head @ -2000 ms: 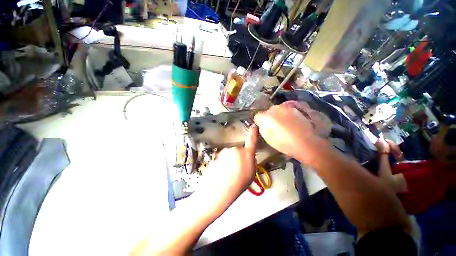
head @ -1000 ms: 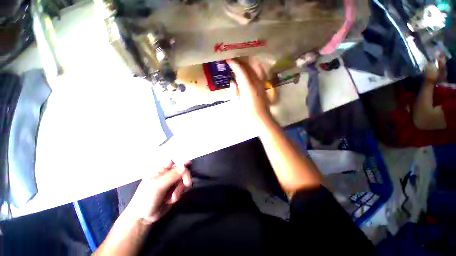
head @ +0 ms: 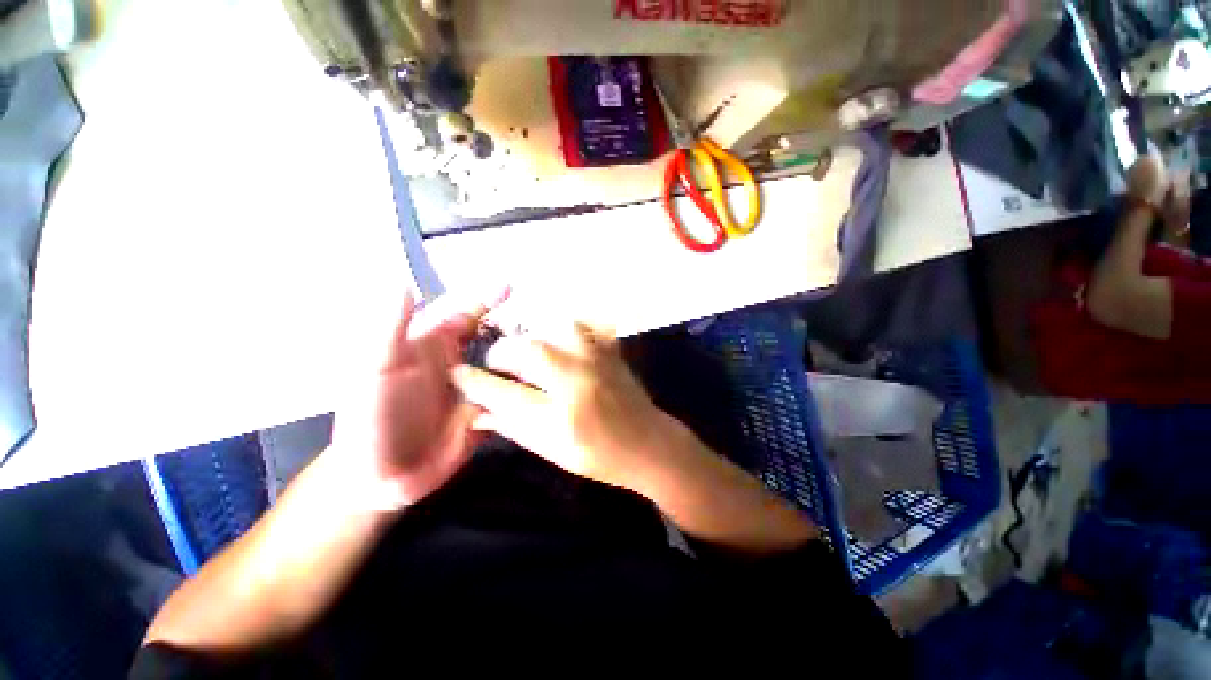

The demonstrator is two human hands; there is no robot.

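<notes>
My left hand (head: 414,419) is palm up, fingers partly spread, just off the table's front edge. My right hand (head: 574,399) meets it from the right with bent fingers. A small, dark, shiny metal piece (head: 486,335), possibly a bobbin or bobbin case, shows between the fingertips; blur and the fingers hide its shape and which hand bears it. Above the hands is the sewing machine (head: 784,60) with red lettering, cut off by the top edge. A narrow grey-blue strip (head: 406,219) lies on the white table (head: 199,292) left of the needle area.
Scissors (head: 711,193) with red and yellow handles lie right of the phone (head: 615,113) in its red case. A dark cloth strip (head: 863,206) hangs over the table edge. A blue crate (head: 976,432) stands below. A person in red (head: 1129,326) is at the right.
My right hand has come back from beside the phone to my left hand, uncovering the scissors. My left hand has opened more. The view has shifted, so the machine sits higher in the picture.
</notes>
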